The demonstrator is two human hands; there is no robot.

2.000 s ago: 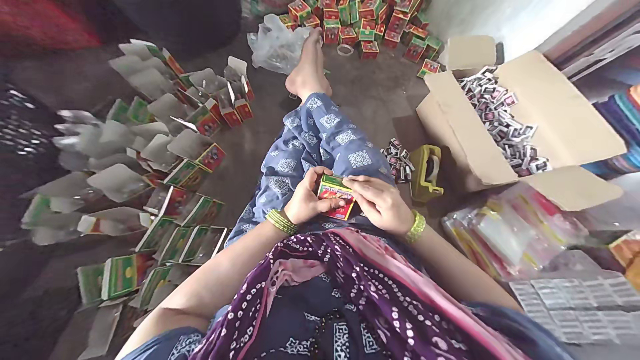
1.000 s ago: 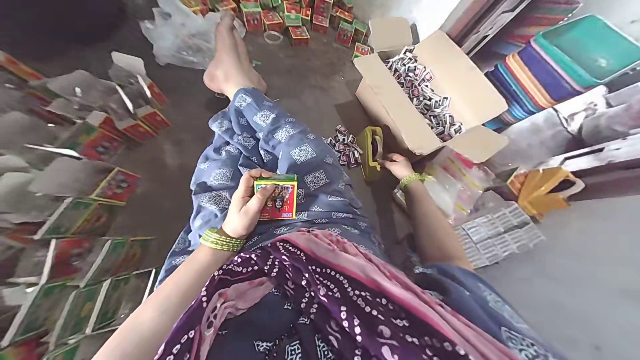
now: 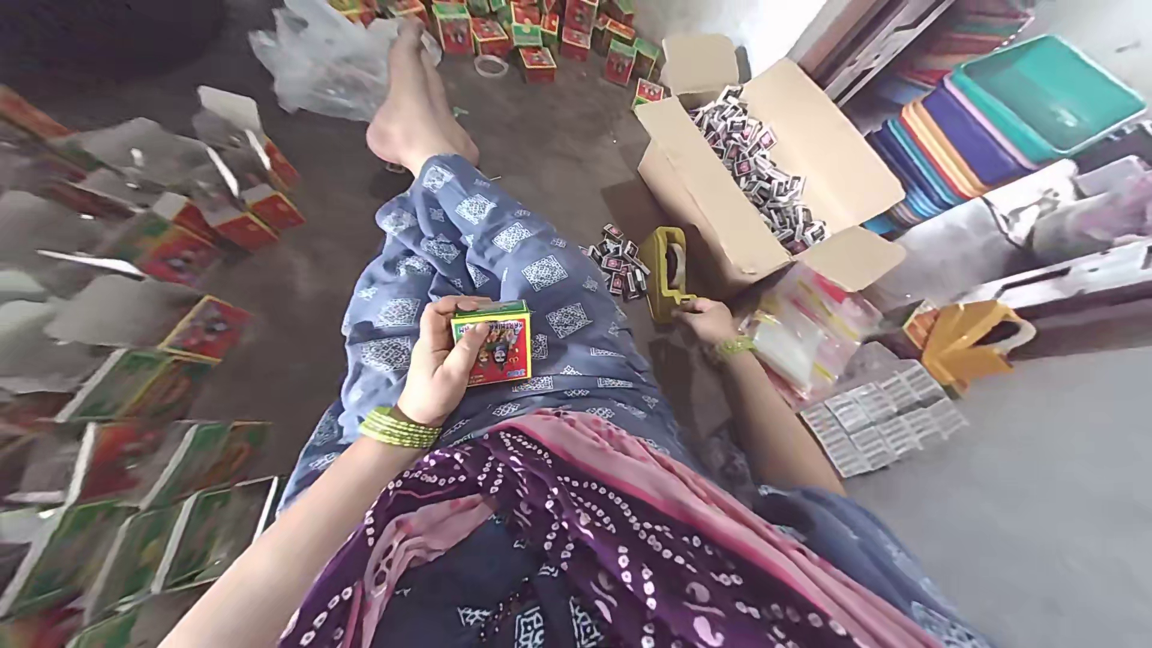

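My left hand (image 3: pixel 447 360) holds a small printed carton (image 3: pixel 504 346), red with a green and yellow edge, over my lap, the thumb across its front. Out to the right, my right hand (image 3: pixel 706 322) has its fingers at the near end of a yellow tape dispenser (image 3: pixel 664 270) standing on the floor; how firmly they grip is too small to tell. Beside the dispenser lies a little pile of matchbox-like packets (image 3: pixel 621 263). Behind it an open cardboard box (image 3: pixel 688 180) holds many more such packets (image 3: pixel 751 166).
Rows of open cartons (image 3: pixel 207 328) cover the left floor. Closed cartons (image 3: pixel 537 61), a tape ring (image 3: pixel 490 66) and a plastic bag (image 3: pixel 319 67) are near my foot. At right are plastic packets (image 3: pixel 796 333), wrapped blocks (image 3: pixel 886 418), a yellow holder (image 3: pixel 972 342) and stacked trays (image 3: pixel 990 126).
Two seconds ago both hands were on the carton at my lap. My right hand has since let go and moved right to the tape dispenser; my left hand has kept the carton.
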